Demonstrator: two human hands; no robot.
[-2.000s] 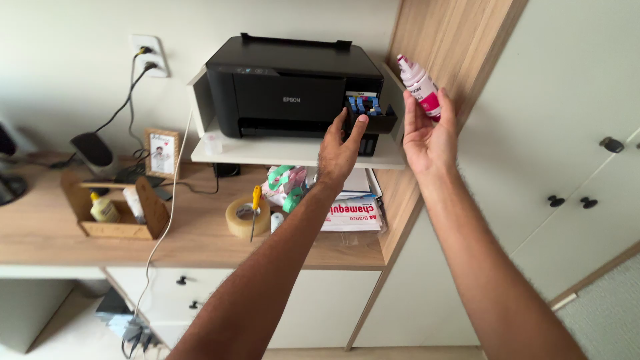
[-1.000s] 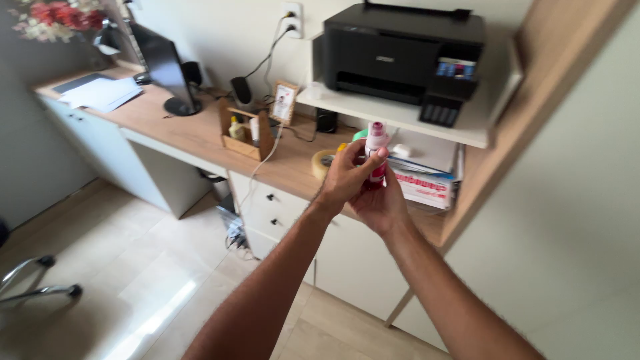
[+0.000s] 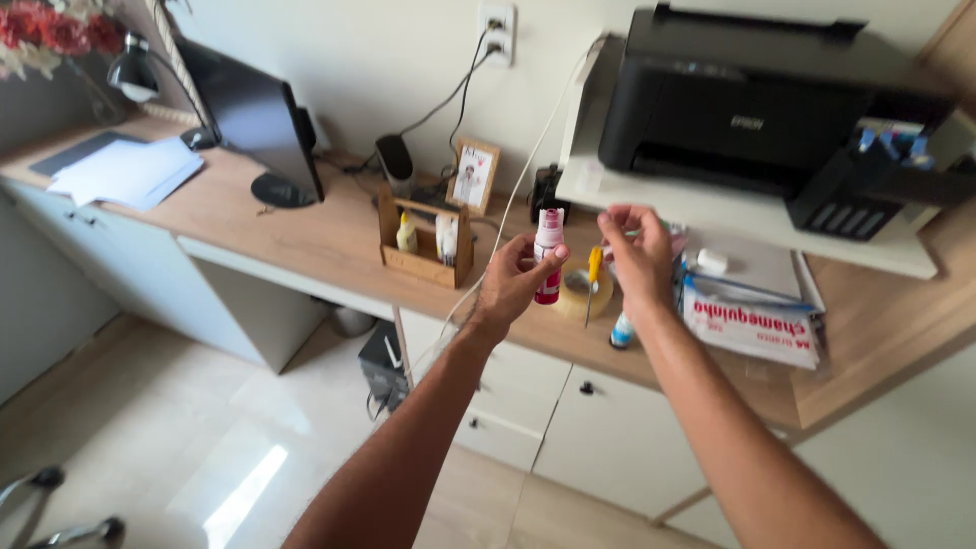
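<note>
Upright in my left hand (image 3: 512,278) is a small ink bottle (image 3: 549,255) with magenta ink and an uncapped nozzle. To its right, my right hand (image 3: 637,255) is raised with bent fingers, apart from the bottle; a small pale thing shows by its fingertips, but whether it is gripped is unclear. Behind and between the hands, a yellow-handled tool with a thin metal blade (image 3: 593,267) lies on a roll of tape (image 3: 568,293). A small blue-and-white bottle (image 3: 621,332) is beside my right wrist. The black Epson printer (image 3: 732,114) has its ink tank compartment (image 3: 888,145) open.
The printer is on a white shelf (image 3: 831,236) above the wooden desk (image 3: 305,236). A paper pack (image 3: 751,324) lies below it. Left of my hands are a wooden caddy (image 3: 423,267), a picture frame (image 3: 474,175), a speaker (image 3: 394,160) and a monitor (image 3: 244,114). A white cable (image 3: 526,171) hangs behind my left hand.
Two seconds ago my right hand held the bottle while my left touched the printer. One second ago both hands were at the bottle; now my left holds it and my right has moved away.
</note>
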